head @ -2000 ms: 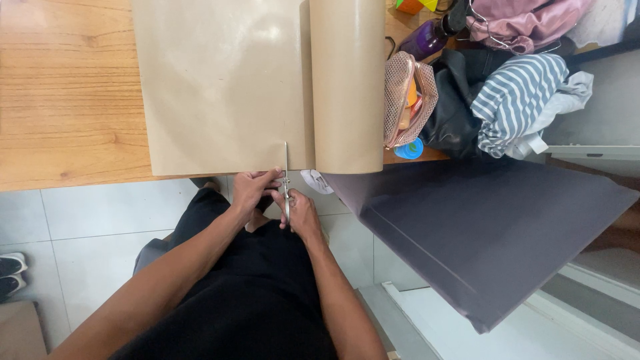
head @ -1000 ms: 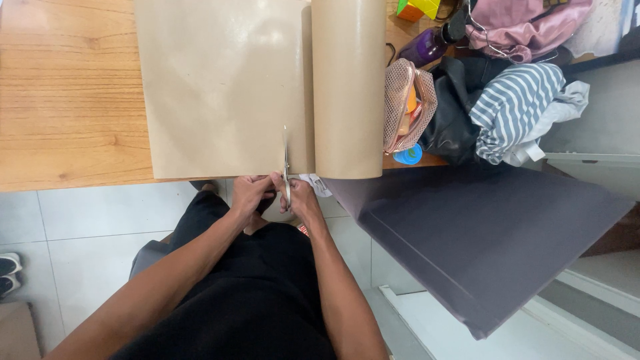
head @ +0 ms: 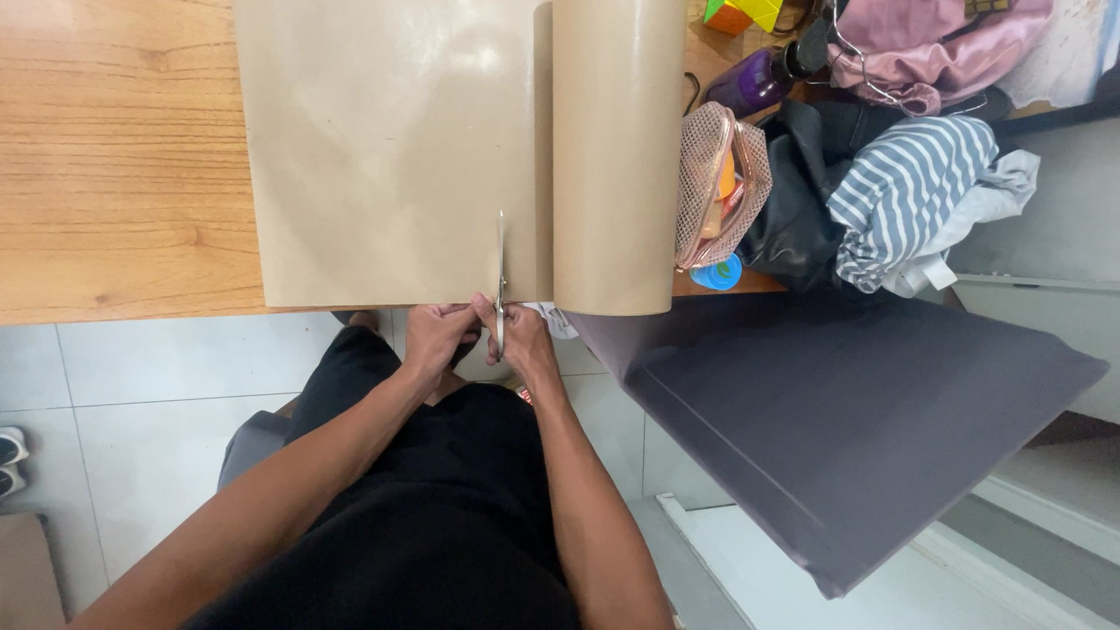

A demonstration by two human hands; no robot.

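A pair of metal scissors (head: 501,262) points away from me over the near edge of a sheet of brown paper (head: 394,157), its blades appearing nearly together. My right hand (head: 523,337) is closed around the handles. Just to the left, my left hand (head: 444,332) pinches at the paper's near edge, its fingertips close to the scissors; what lies between them is partly hidden. The brown paper is flat on the wooden table and curls up into a wide roll (head: 617,157) on its right side.
Right of the roll are an open mesh pouch (head: 700,188), a purple bottle (head: 752,83), a blue lid (head: 717,273), a black bag (head: 792,201) and striped cloth (head: 910,192). A large dark sheet (head: 822,420) juts past the edge of the wooden table (head: 122,175).
The scissors' handles have come together since two seconds ago, and my right hand has moved up closer to the paper's edge. My left hand stays at that edge.
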